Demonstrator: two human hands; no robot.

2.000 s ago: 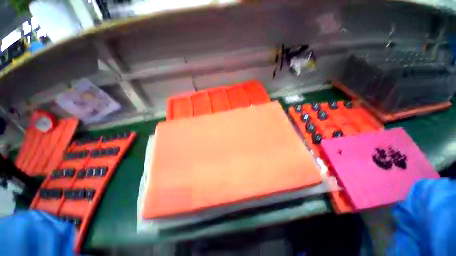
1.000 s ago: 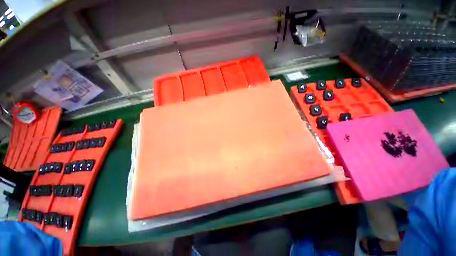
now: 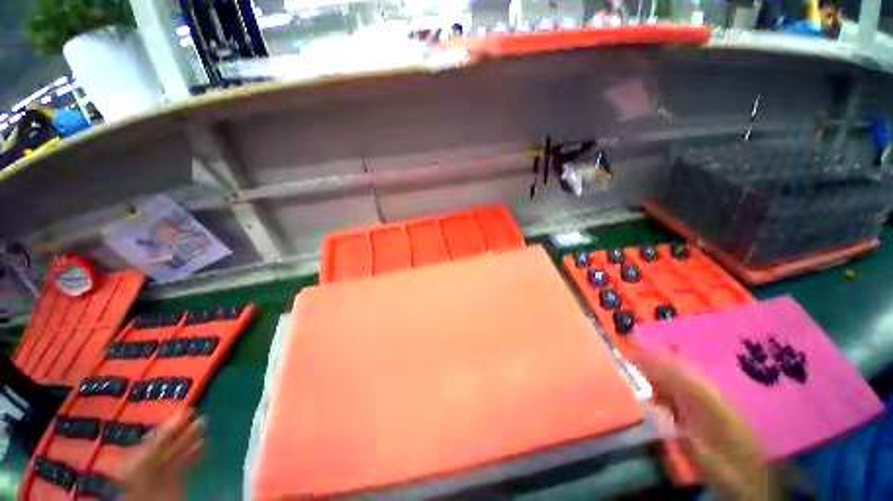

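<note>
A large flat orange board (image 3: 450, 372) lies on a clear blister tray (image 3: 269, 421) in the middle of the bench. My left hand (image 3: 166, 460) is blurred at the lower left, over the edge of an orange tray (image 3: 223, 342) with rows of black housings (image 3: 162, 387). It appears to hold nothing. My right hand (image 3: 700, 416) is blurred between the board's right corner and a pink foam mat (image 3: 832, 391); its fingertips reach the gap there and its grip is unclear. Small black parts (image 3: 774, 361) lie in a pile on the mat.
An orange compartment tray (image 3: 697, 284) with some housings lies partly under the mat. An empty orange tray (image 3: 421, 245) is behind the board. Stacked clear trays (image 3: 774, 201) stand far right. A round red-rimmed object (image 3: 73, 278) rests on an orange tray at left. A metal panel runs behind.
Both hands have come into view, left over the left tray's edge and right beside the board. The camera view has tilted up, showing more above the panel. The board and trays look unmoved.
</note>
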